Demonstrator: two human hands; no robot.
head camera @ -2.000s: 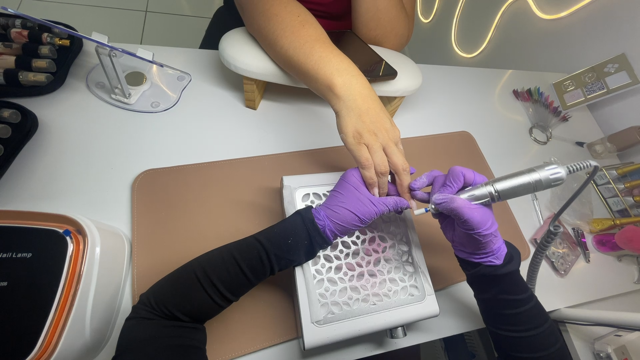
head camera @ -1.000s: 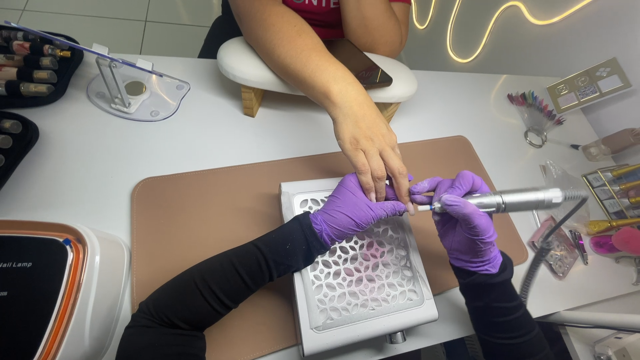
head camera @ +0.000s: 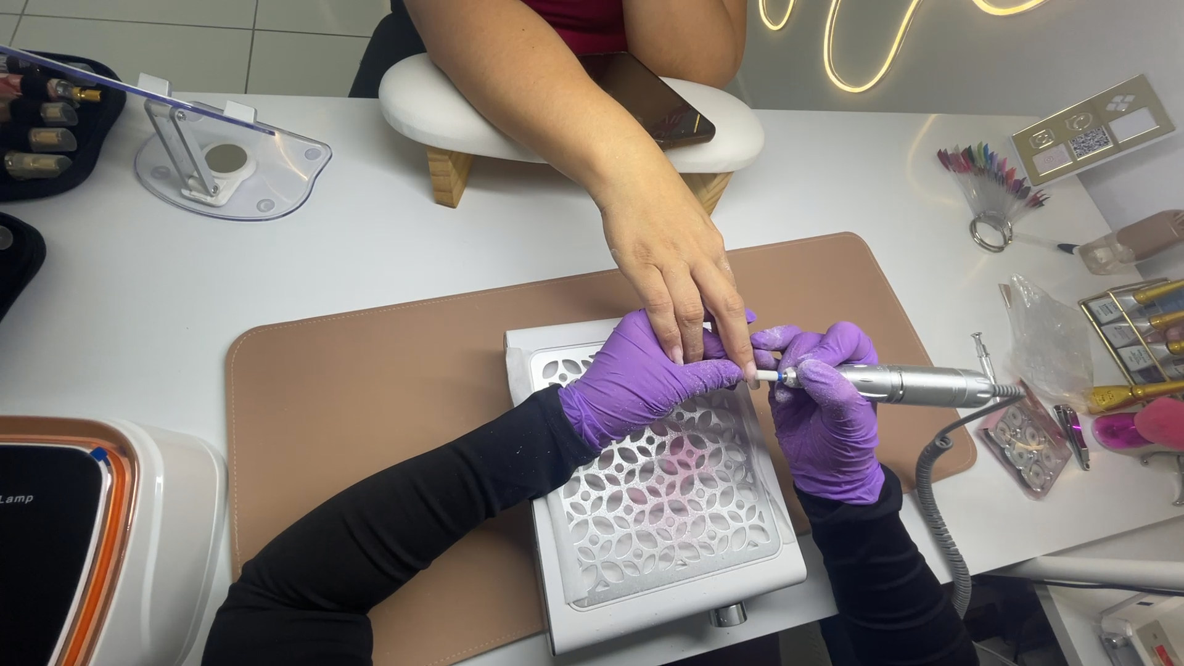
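My left hand [head camera: 647, 375], in a purple glove, holds a finger of another person's bare hand [head camera: 671, 264], its thumb just under the fingertip. In my right hand [head camera: 828, 407], also gloved in purple, is a silver electric nail drill [head camera: 916, 385]. The drill lies nearly level, and its pale bit [head camera: 767, 376] is at the nail of that finger. White dust speckles both gloves. Below the hands stands a white nail dust collector [head camera: 671, 499] with a patterned grille. The fingers behind my left hand are partly hidden.
A brown desk mat [head camera: 398, 388] lies under the collector. A white armrest [head camera: 518, 139] bears a phone [head camera: 647, 97] and the person's forearm. A nail lamp [head camera: 176, 518] stands at left. Nail colour samples [head camera: 994, 185] and a clear plastic bag [head camera: 1050, 338] lie right, near the drill's coiled cord [head camera: 939, 518].
The drill has turned from a slant to nearly level in my right hand. My left hand has kept its hold on the other person's finger.
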